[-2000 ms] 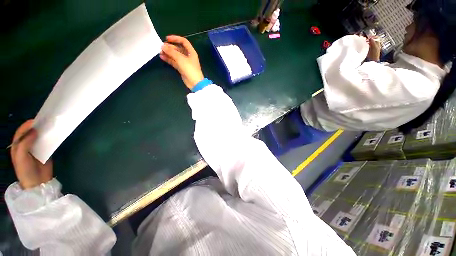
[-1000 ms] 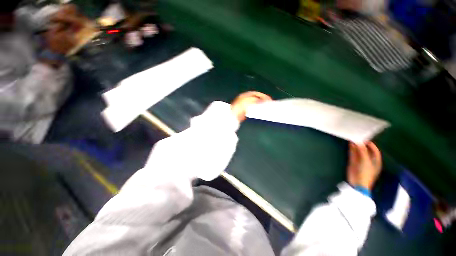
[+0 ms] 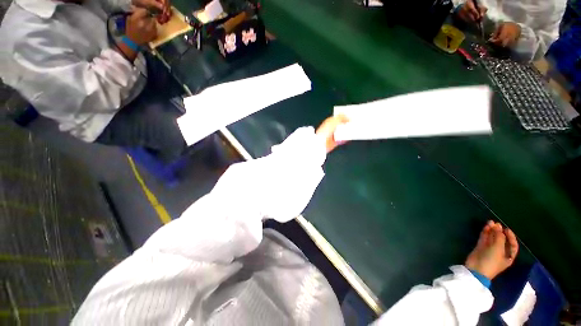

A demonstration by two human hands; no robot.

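My left hand grips the near end of a long white liner sheet, which extends to the right above the green bench. My right hand, with a blue wrist strap, is off the sheet beside the blue bin; its fingers are bent close together and no tool can be made out in it. A stack of white liner strips lies at the left bench edge and overhangs it.
The blue parts bin with white pieces is at lower right. A metal-looking grid tray is at upper right. A person in a white coat works at left, another across the bench. The pale bench edge runs before me.
The view has swung toward the left side of the bench. My right hand has let go of the liner sheet and moved down toward the bin. My left hand still holds the sheet.
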